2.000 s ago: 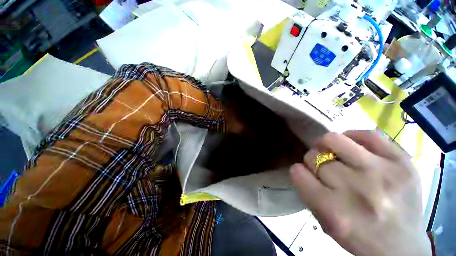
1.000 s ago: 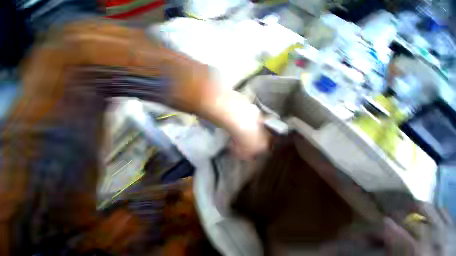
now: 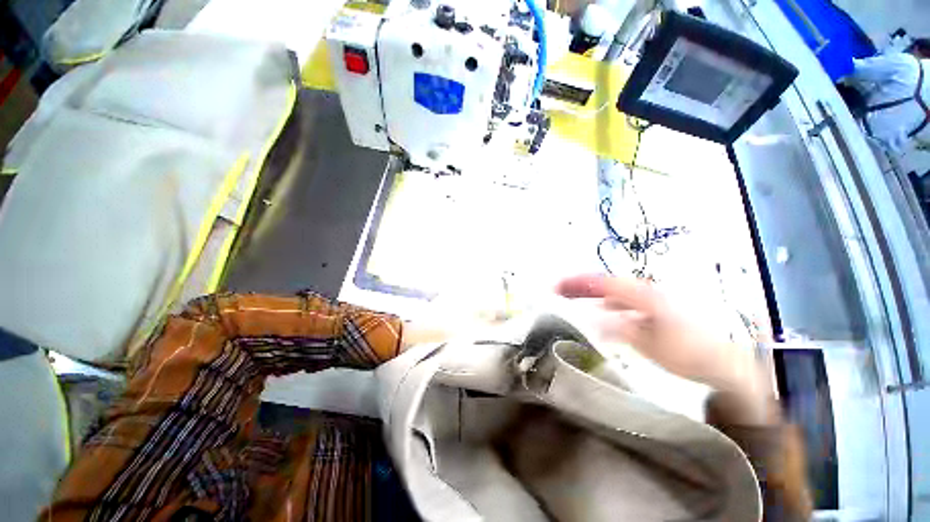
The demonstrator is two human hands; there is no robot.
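The beige garment piece (image 3: 663, 428) lies bunched at the front edge of the table and over my lap, its dark inside open toward me. My left hand (image 3: 436, 332) is washed out by glare at the garment's upper left edge; its fingers are hidden, so its grip cannot be told. My right hand (image 3: 637, 318) is blurred at the garment's upper right, fingers pointing left over the white table; its grip is unclear. The sewing machine head (image 3: 433, 92), with blue label and red switch, stands beyond. The pale clamp plate (image 3: 449, 229) lies below it.
Beige workpieces with yellow edges (image 3: 112, 194) are piled at the left. A black-framed touchscreen (image 3: 704, 82) stands at the upper right, above a tangled dark cable (image 3: 637, 243). A dark flat object (image 3: 806, 408) lies at the right. A person in white (image 3: 897, 97) is at the far right.
The view has swung, so the machine now sits further left and the pile shows. The garment is more bunched. The right hand has moved from its near edge to its far side, over the table.
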